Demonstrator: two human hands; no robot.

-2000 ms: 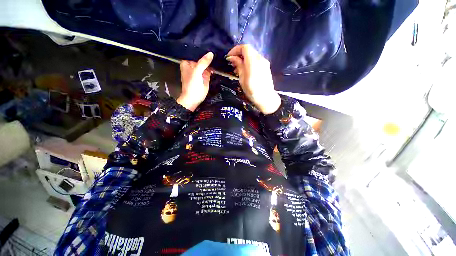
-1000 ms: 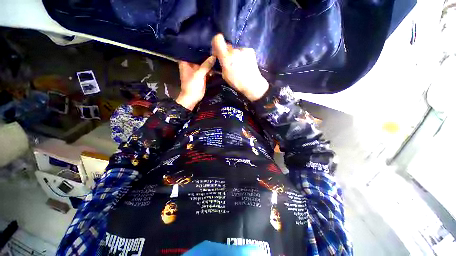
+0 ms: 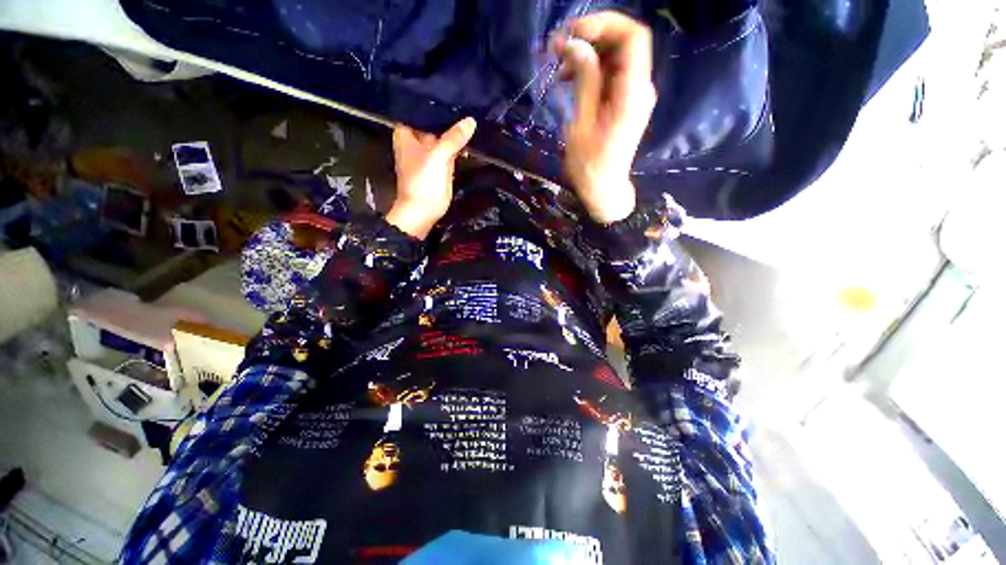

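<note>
A dark navy jacket (image 3: pixel 816 121) lies over the front edge of a white table, with white basting stitches across it. Its shiny lining (image 3: pixel 706 105) lies in soft folds. My left hand (image 3: pixel 428 166) pinches the dark hem edge (image 3: pixel 425 110) between thumb and fingers at the table edge. My right hand (image 3: pixel 605 105) is raised above the lining to the right, slightly blurred, with thumb and forefinger together. A fine strand seems to run from its fingertips down towards the hem. A needle is too small to make out.
The white tabletop (image 3: pixel 871 160) shows at the right, with a small thin dark stick (image 3: pixel 918 99) on it. White-framed squares (image 3: pixel 196 168) and scraps lie on the floor at the left. An open white box (image 3: pixel 121 359) stands lower left.
My right hand has moved away from the hem, up and to the right over the lining. My left hand stays at the hem. The view has shifted slightly.
</note>
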